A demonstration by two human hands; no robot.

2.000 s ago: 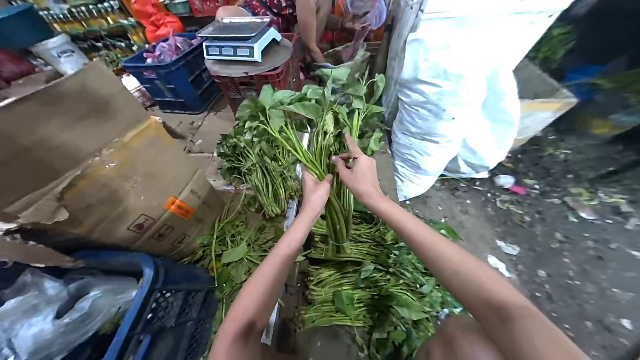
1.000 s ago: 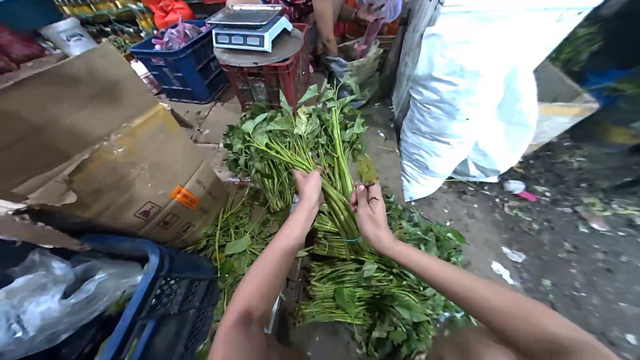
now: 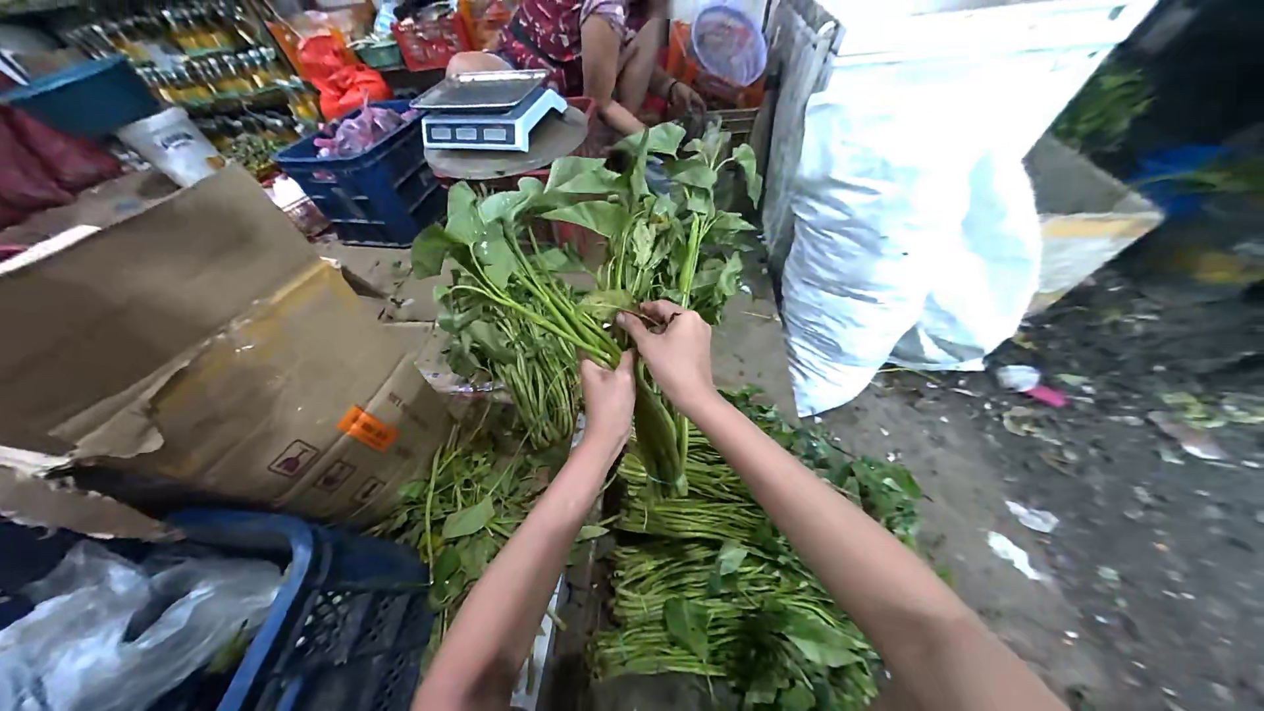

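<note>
My left hand [image 3: 607, 397] is closed around the stems of a tied bunch of leafy green vegetables [image 3: 660, 434]. The bunch stands upright, its broad leaves fanned out at the top and a tie near the stem ends. Above and to the right, my right hand [image 3: 671, 354] pinches a yellowish leaf [image 3: 605, 304] or its stalk at the middle of the bunch. Stacked bundles of green stems [image 3: 711, 592] lie beneath and nearer me. Another leafy bunch [image 3: 533, 380] lies behind my left hand, and loose leaves [image 3: 469, 518] are heaped at the left.
A torn cardboard box [image 3: 296, 395] and a blue plastic crate [image 3: 296, 563] holding clear plastic stand at left. Ahead are a digital scale [image 3: 489, 123], another blue crate [image 3: 370, 188] and a seated person [image 3: 592, 59]. A white woven sack [image 3: 889, 217] stands at right, beside littered ground [image 3: 1116, 513].
The leafy top of the bunch has risen from lying forward to standing upright. My right hand has moved up the stems; a second ago it was lower, beside a yellowed leaf.
</note>
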